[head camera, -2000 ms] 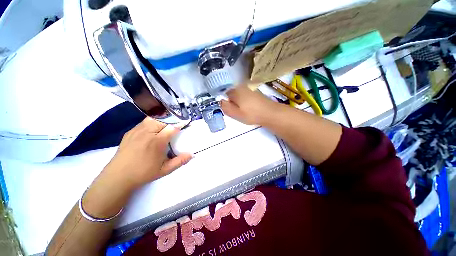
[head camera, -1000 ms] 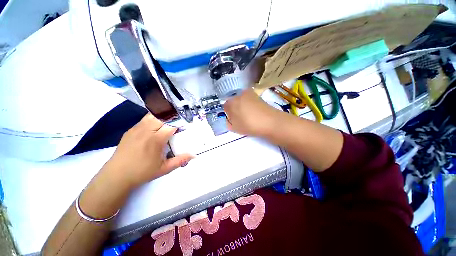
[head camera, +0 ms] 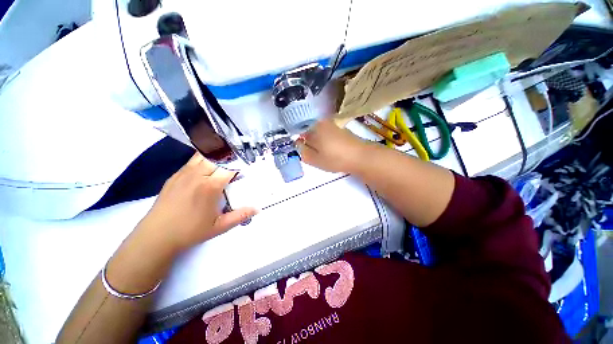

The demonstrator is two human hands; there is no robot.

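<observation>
The white sewing machine head (head camera: 242,40) with a blue stripe lies across the top. A navy piece (head camera: 144,171) lies on the white table left of the needle area and runs under the machine. My left hand (head camera: 198,201) rests over its right end, thumb spread, fingertips partly hidden by the shiny metal loop (head camera: 185,101). My right hand (head camera: 326,146) is at the right side of the presser foot (head camera: 272,141), below the ridged tension dial (head camera: 298,113), fingers bent. Whether it holds anything is hidden. A small metal plate (head camera: 290,166) is set in the bed between my hands.
Yellow-handled scissors (head camera: 409,134) and green-handled scissors (head camera: 437,131) lie right of my right hand. Behind are brown cardboard (head camera: 430,60) with handwriting and a mint-green block (head camera: 472,76). Striped dark-and-white pieces (head camera: 581,195) and a blue crate (head camera: 585,289) are at far right.
The view shifts slightly. My left hand keeps nearly the same place on the navy piece. My right hand stays beside the presser foot, with its fingers slightly shifted.
</observation>
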